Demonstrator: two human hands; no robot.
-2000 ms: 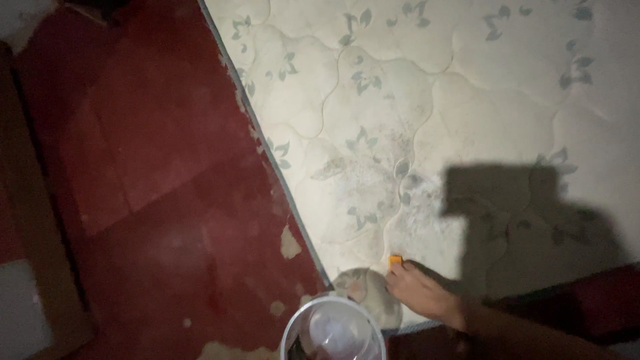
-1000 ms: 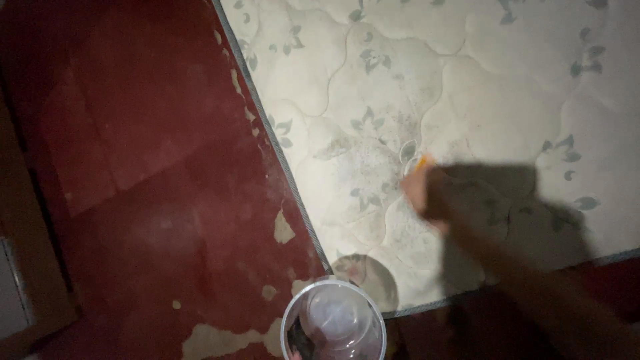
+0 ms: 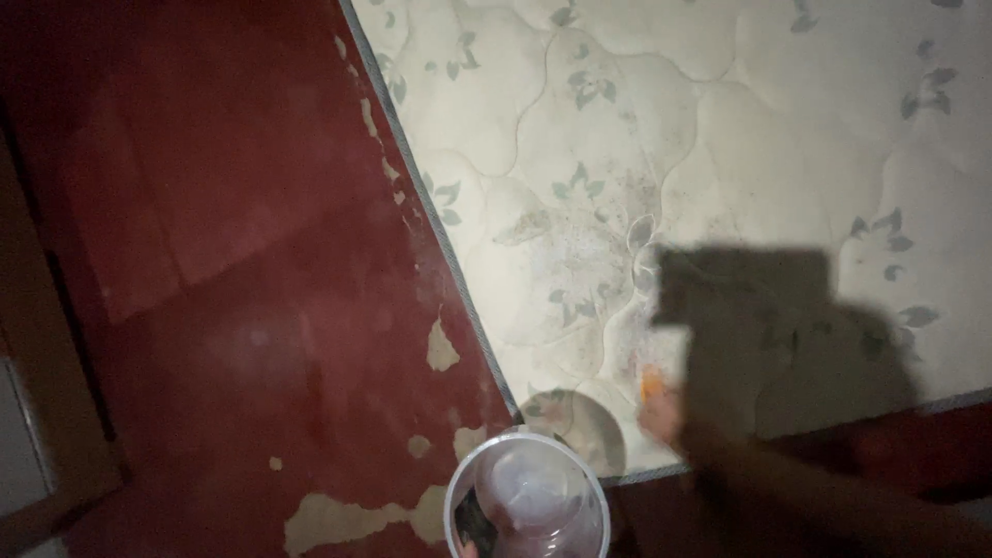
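Observation:
My right hand (image 3: 663, 415) is blurred low over the near corner of a quilted mattress (image 3: 790, 147) and grips a small orange object (image 3: 652, 383), whose kind I cannot tell. Grey and faint purplish stains mark the cream, leaf-printed fabric above the hand. A clear plastic tub (image 3: 527, 496) with a pale rim is at the bottom of the view, just off the mattress corner. A fingertip (image 3: 470, 549) of my left hand shows at the tub's lower left; most of that hand is hidden.
A worn red floor (image 3: 232, 310) with peeled beige patches runs along the mattress's grey edge binding. A brown frame-like edge (image 3: 70, 434) stands at the far left. The shadow of a head and arm falls across the mattress at right.
My right hand moved from near the mattress corner up onto the stained area, then back down toward the corner, with the orange object in it throughout. The tub has stayed near the corner.

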